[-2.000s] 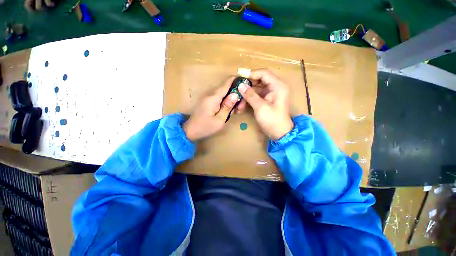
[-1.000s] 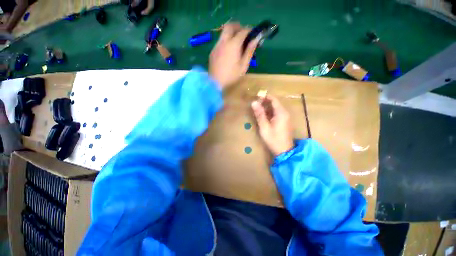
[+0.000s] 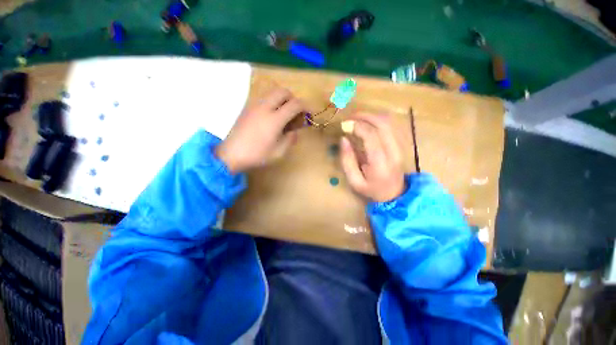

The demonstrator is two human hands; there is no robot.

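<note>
My left hand [image 3: 265, 131] is closed around a wired battery cell, mostly hidden under the fingers, above the cardboard mat [image 3: 290, 202]. Thin lead wires [image 3: 323, 122] run from it to a green circuit board [image 3: 344, 93] that hangs free beyond my fingers, near the mat's far edge. My right hand [image 3: 375, 156] is just right of the wires, fingers curled, with a pale cream piece [image 3: 348, 126] at the fingertip. The picture is somewhat blurred.
The green belt [image 3: 236, 34] carries several wired cells and a black housing [image 3: 350, 28]. A thin dark rod [image 3: 415, 140] lies right on the mat. Black housings [image 3: 50, 164] stand at left by the white sheet [image 3: 155, 121]. A carton [image 3: 84, 263] is at lower left.
My left hand has come back from the belt to the mat, now with a wired cell and board. The black housing it held lies on the belt. My right hand stays near its place.
</note>
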